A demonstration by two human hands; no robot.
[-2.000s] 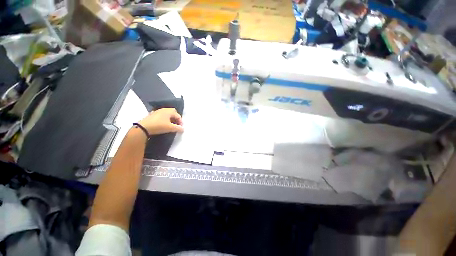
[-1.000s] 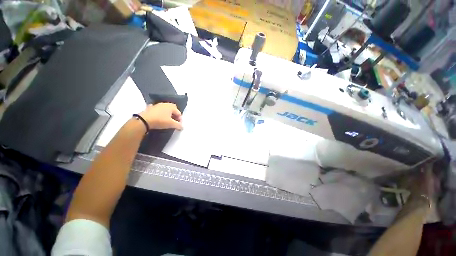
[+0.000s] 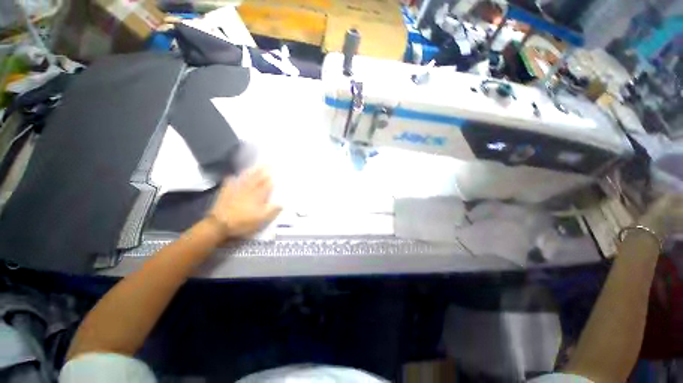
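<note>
A dark garment panel [image 3: 206, 123] lies on the table left of the machine needle area [image 3: 359, 153], its upper end curved. My left hand [image 3: 249, 202] is blurred and rests over the lower part of the panel and the edge of a bleached white piece; whether its fingers grip cloth cannot be told. My right hand [image 3: 665, 215] is blurred at the right picture edge, beyond the machine's right end; what it touches cannot be made out. The white sewing machine [image 3: 419, 116] has a blue stripe and lit panel. No cloth is clearly seen under its foot.
A large stack of dark cut panels [image 3: 82, 149] fills the left. Light grey cut pieces [image 3: 498, 232] lie under the machine arm. A printed ruler [image 3: 322, 247] runs along the front edge. Cardboard [image 3: 367, 26] and scraps stand behind. Pale cloth [image 3: 502, 336] hangs below the table.
My left hand has moved down towards the front edge, and the dark and white pieces under it have shifted. My right hand has moved up and outward at the right. The camera view has also turned.
</note>
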